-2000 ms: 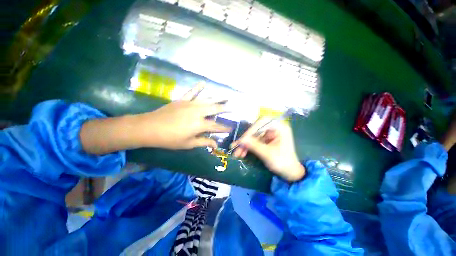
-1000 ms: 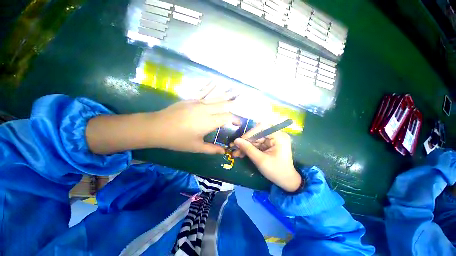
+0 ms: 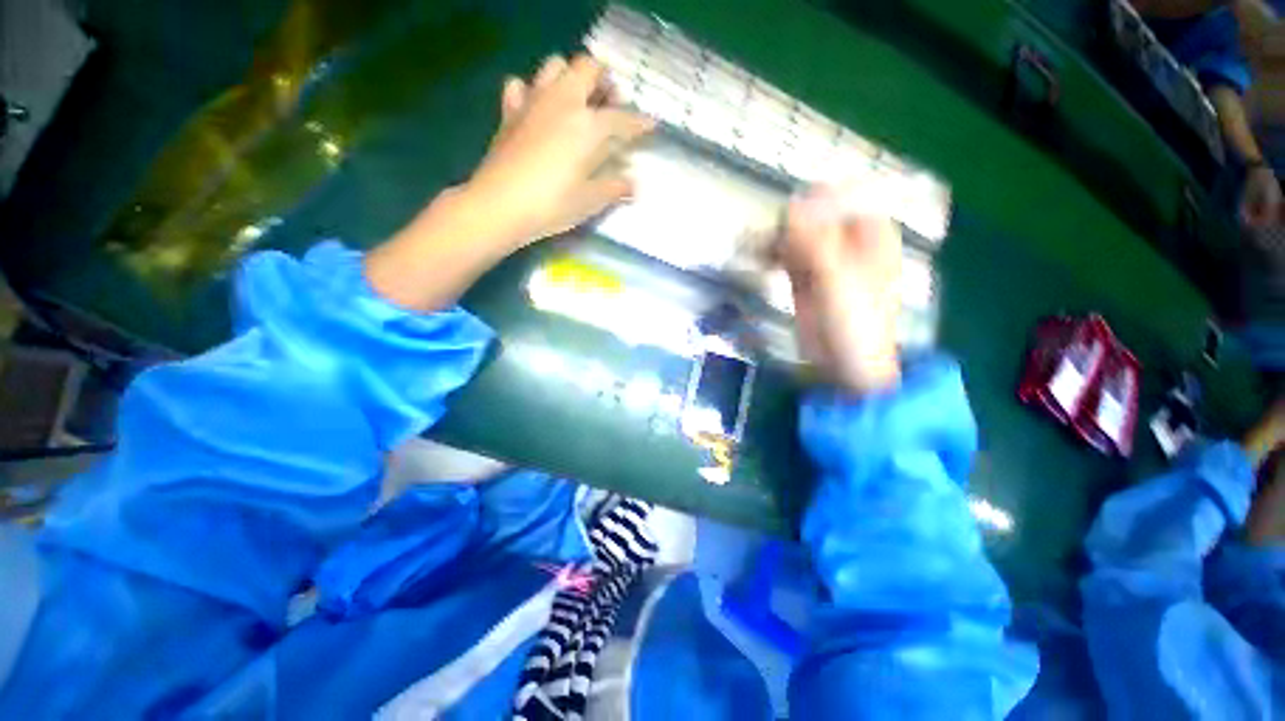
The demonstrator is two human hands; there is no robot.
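The display module (image 3: 720, 392) lies on the green mat, a dark rectangle with a white edge, its orange-gold flex cable (image 3: 715, 454) towards me. No hand touches it. Beyond it lie sheets of white adhesive strips (image 3: 761, 106) with strong glare. My left hand (image 3: 567, 148) rests on the left part of the sheets, fingers spread. My right hand (image 3: 843, 275) is over the right part of the sheets, blurred; whether it holds the tweezers cannot be told.
Yellow tape (image 3: 575, 283) marks the near liner's left end. Amber translucent film (image 3: 226, 183) lies at left. Red-framed units (image 3: 1082, 383) lie at right, near a neighbour's blue sleeve (image 3: 1170, 528). Another person's arm (image 3: 1240, 134) shows at upper right.
Both hands have left the display module and moved forward onto the strip sheets. The module now lies uncovered. The dark tweezers seen earlier in my right hand cannot be made out.
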